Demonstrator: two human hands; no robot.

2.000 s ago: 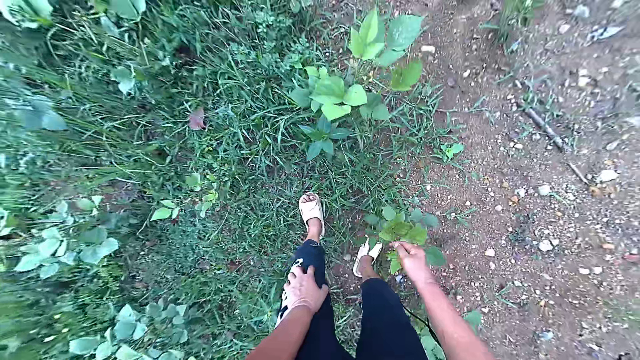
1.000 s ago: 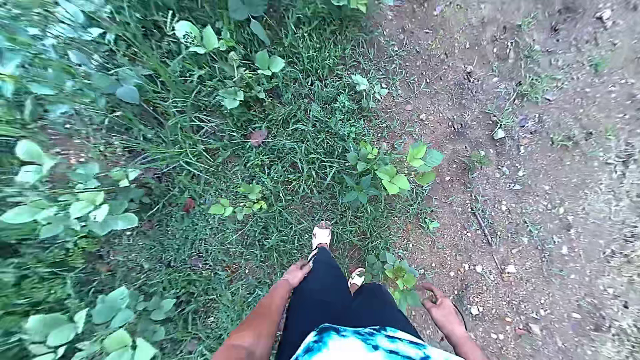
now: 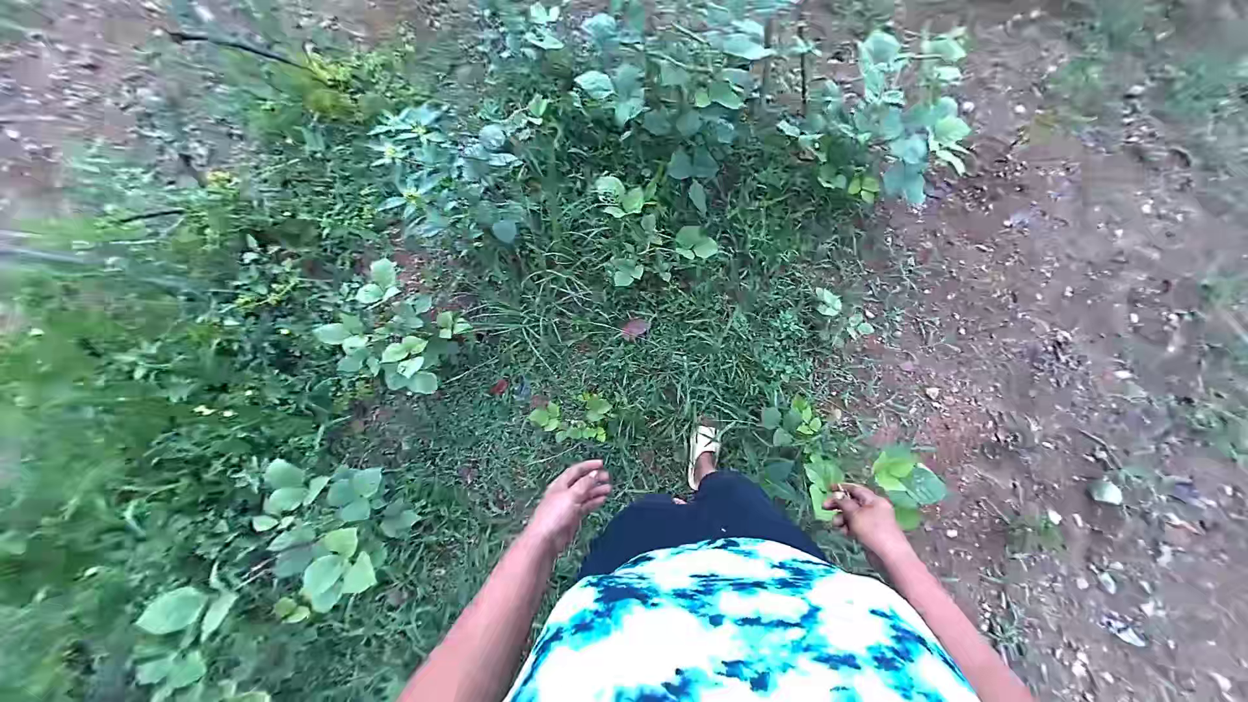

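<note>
My left hand (image 3: 573, 497) is lifted beside my dark trousers (image 3: 653, 526), its fingers loosely curled and apart, with nothing seen in it. My right hand (image 3: 863, 512) is on the other side of my body, thumb and fingertips close together. A small pale bit shows at those fingertips, too small to name. Broad green leaves (image 3: 907, 473) lie around and behind the right hand; whether it touches them I cannot tell. One foot in a cream sandal (image 3: 703, 444) shows ahead of my blue and white tie-dye shirt (image 3: 751, 624).
Grass (image 3: 682, 370) and low weeds cover the ground ahead. Taller leafy plants (image 3: 682, 107) stand farther forward. At the left are more broad-leaved plants (image 3: 336, 561). Bare brown soil with small stones (image 3: 1102, 390) runs along the right. A reddish dry leaf (image 3: 635, 329) lies in the grass.
My left hand was on my thigh and is now off it, raised to the side. The view has tilted up, showing more shirt and taller plants farther ahead.
</note>
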